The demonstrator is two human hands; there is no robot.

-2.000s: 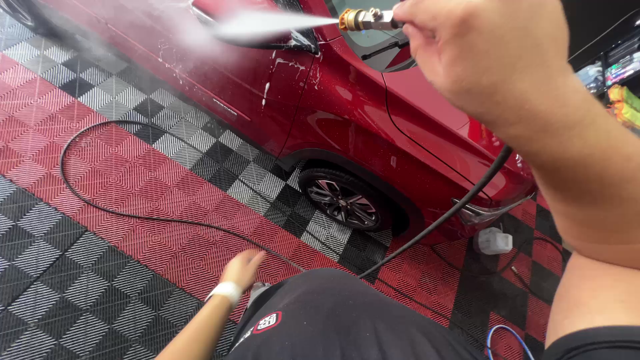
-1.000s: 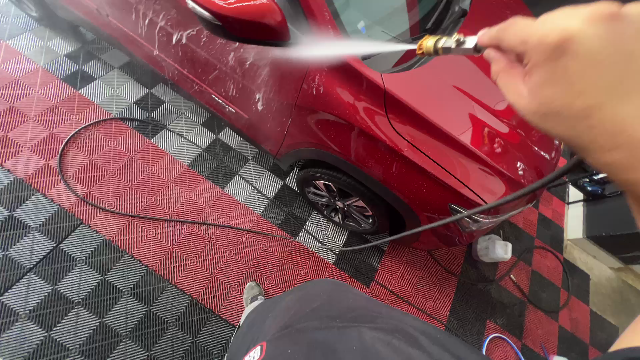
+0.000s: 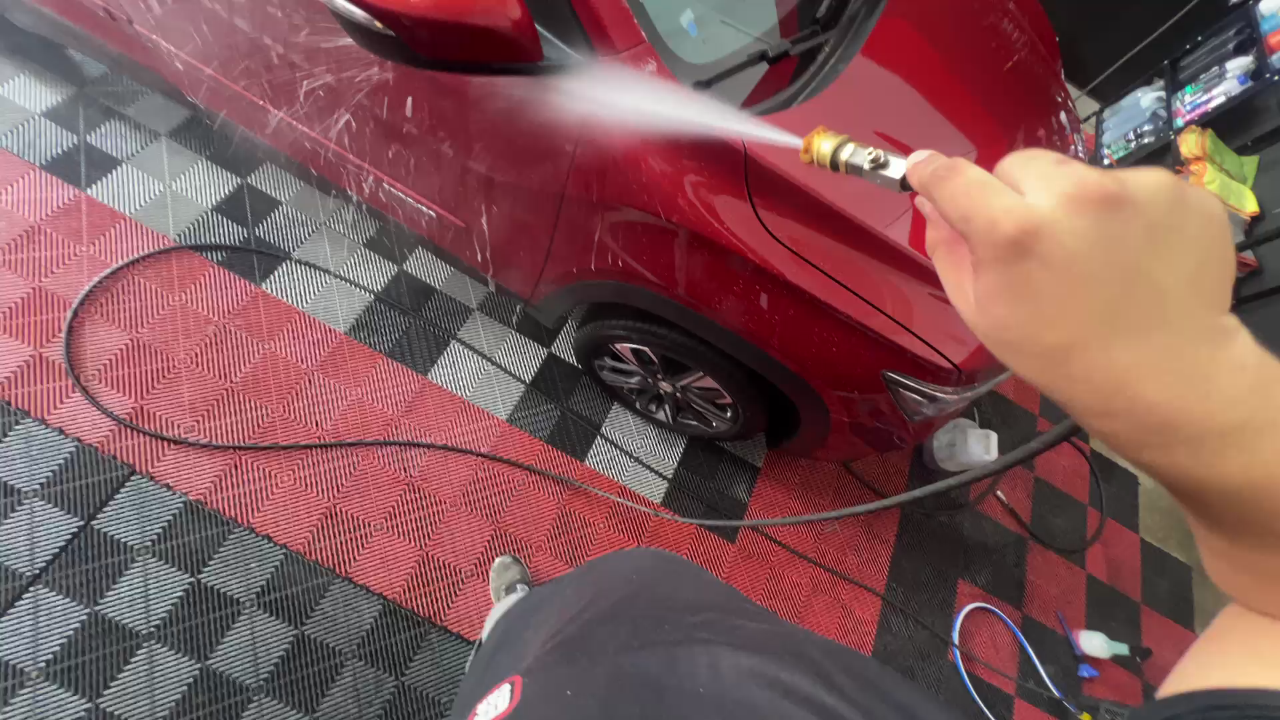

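Observation:
My right hand (image 3: 1080, 250) is closed around a pressure-washer spray gun (image 3: 860, 163), whose brass nozzle end sticks out toward the left. A white fan of water leaves the nozzle and reaches the red car (image 3: 640, 190) below its side mirror (image 3: 450, 30). Drops and streaks of water run down the wet door. From beneath the hand a black hose (image 3: 800, 520) hangs in an arc and loops over the floor at the left. The front wheel (image 3: 665, 385) stands on the tiles. My left hand is out of view.
Red, black and grey grid tiles (image 3: 330, 390) cover the floor. By the front bumper stands a translucent plastic jug (image 3: 962, 445). A small bottle (image 3: 1100, 645) and a blue hose (image 3: 1000, 625) lie at lower right. Shelves with bottles (image 3: 1215, 85) and yellow-orange gloves (image 3: 1220, 170) are at upper right.
My left hand, seen low at the left two seconds ago, has left the view. The spray keeps running, and more water marks show on the door than two seconds ago.

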